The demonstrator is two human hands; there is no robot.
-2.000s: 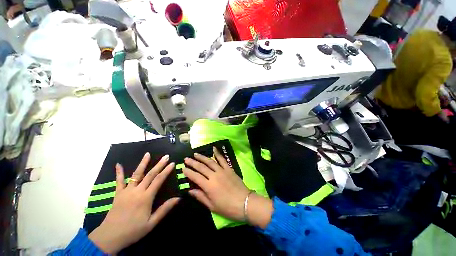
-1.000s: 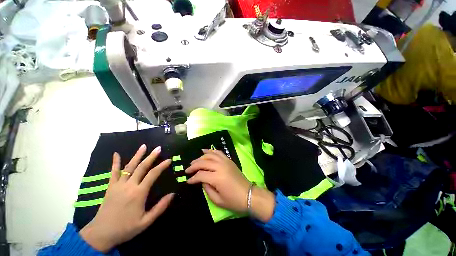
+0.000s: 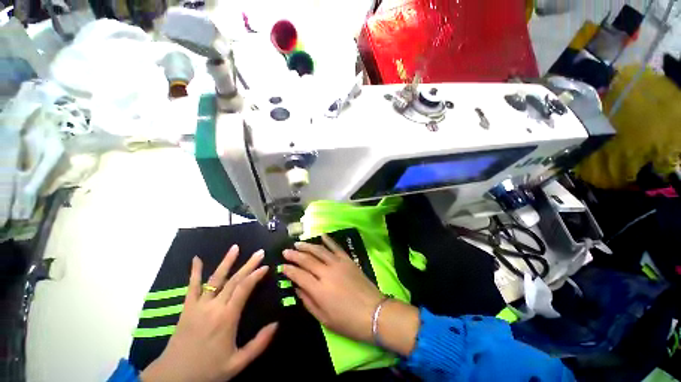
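Note:
The black striped panel (image 3: 160,311) lies flat on the machine bed, its three neon-green stripes at the left. My left hand (image 3: 216,313) rests flat on it with fingers spread, not gripping. My right hand (image 3: 336,287) lies on the neon-green and black body panel (image 3: 355,354), fingertips at the short green stripe ends. The cloth's upper edge runs under the presser foot area (image 3: 282,225) of the white sewing machine (image 3: 328,142). Neon-green cloth is bunched beside the needle area. The needle tip is too small to make out.
Scissors (image 3: 515,246) with dark handles and a grey accessory tray (image 3: 571,216) are at the right. A dark blue bag (image 3: 597,306) is at lower right. White bundles (image 3: 104,63) are at left rear. A red shiny package (image 3: 448,41) stands behind. A person in yellow (image 3: 642,127) is at far right.
The camera view has shifted, so the machine and cloth sit lower and further right. My right fingers have straightened out over the cloth. My left hand stays spread on the striped panel.

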